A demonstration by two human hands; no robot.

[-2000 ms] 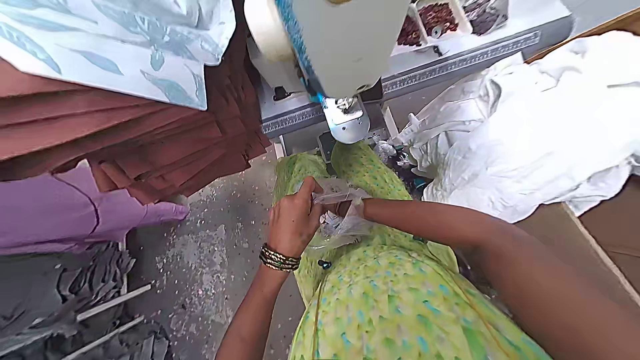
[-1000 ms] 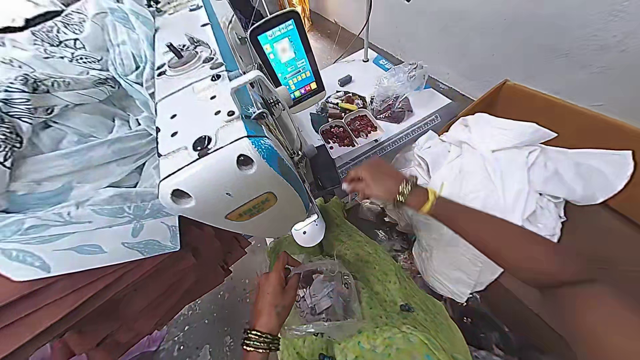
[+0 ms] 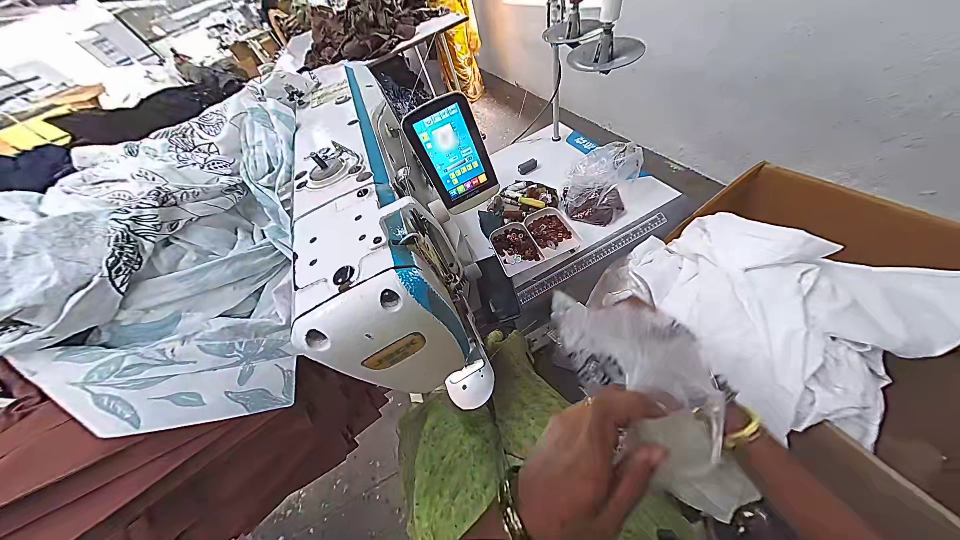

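Note:
My left hand (image 3: 592, 457), with bangles at the wrist, has its fingers at a clear plastic bag (image 3: 637, 352) with small pieces inside; motion blurs it. My right hand is mostly hidden behind the bag; its wrist with a yellow bangle (image 3: 744, 429) shows at the right. Both hands are over my lap, right of the white sewing machine's head (image 3: 390, 330). Green patterned fabric (image 3: 450, 465) lies below the machine and under my hands.
A lit control screen (image 3: 454, 154) stands on the machine. Behind are trays of dark red buttons (image 3: 551, 231) and another plastic bag (image 3: 600, 187). White cloth (image 3: 772, 300) fills part of a cardboard box (image 3: 862, 221) at right. Brown fabric (image 3: 187, 457) is stacked at left.
The plastic bag has moved from my lap up and right, with my left hand at it. My right hand, earlier apart from the bag near the machine, is now behind it. The view has shifted.

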